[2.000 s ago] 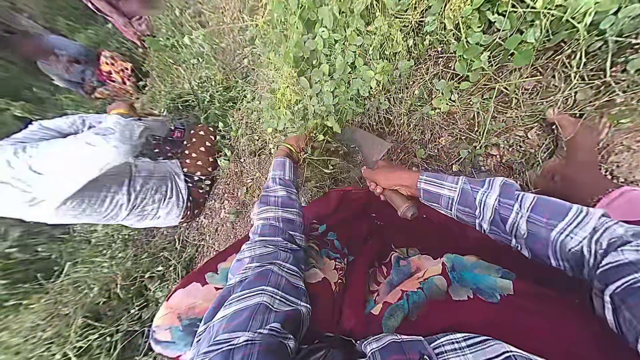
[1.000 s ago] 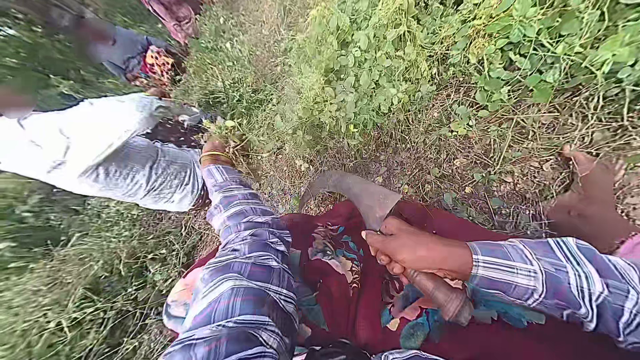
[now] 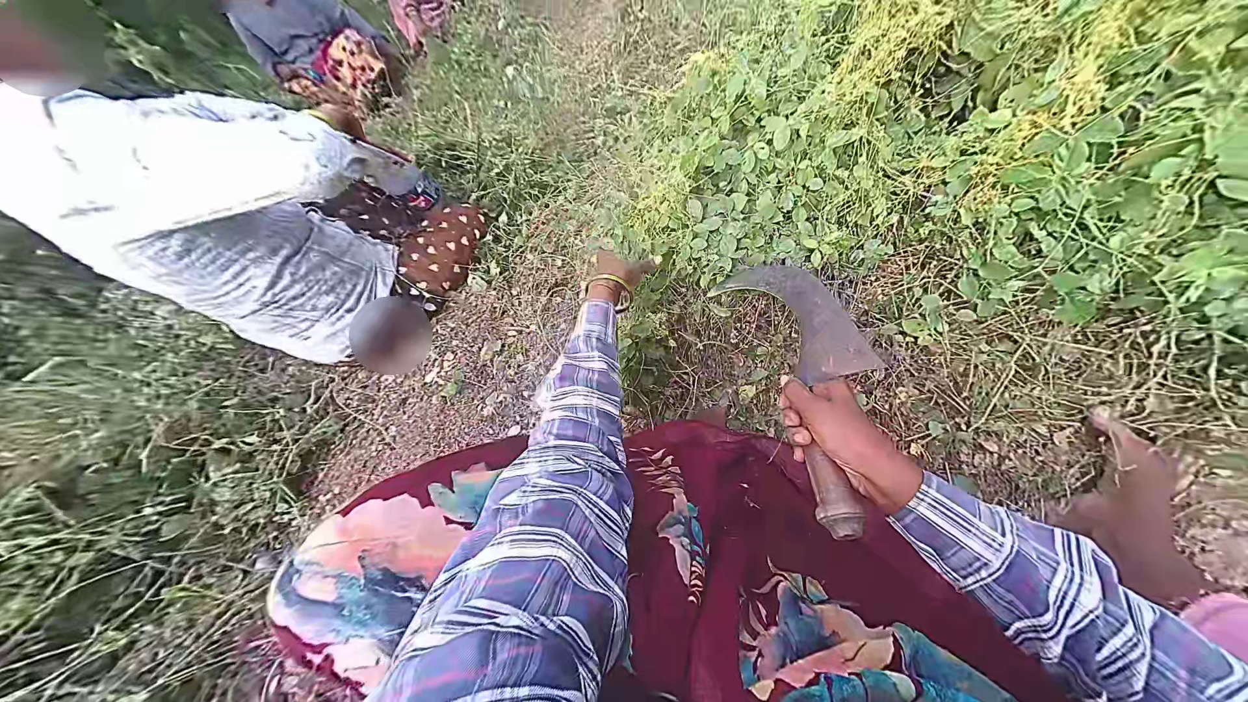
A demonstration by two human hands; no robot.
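My right hand (image 3: 843, 439) is closed round the wooden handle of a sickle (image 3: 824, 327). Its broad curved blade points up and bends to the left, beside the edge of the standing green plants (image 3: 760, 185). My left hand (image 3: 621, 268), with yellow bangles at the wrist, reaches out to the leafy stems left of the blade tip. The fingers are partly lost among the leaves, so whether they grip a stem cannot be told. Maroon cloth with a floral print (image 3: 712, 546) covers my lap below both arms.
A person in a white top (image 3: 195, 185) bends over at the left, near my left arm. Another person (image 3: 302, 39) is behind, at the top left. Cut or flattened grass (image 3: 146, 507) lies at the lower left. A bare foot (image 3: 1121, 507) rests on the ground at the right.
My left hand has moved from beside the person in white back to the plants. The sickle has moved from over the maroon cloth to the plants' edge, its blade now pointing up.
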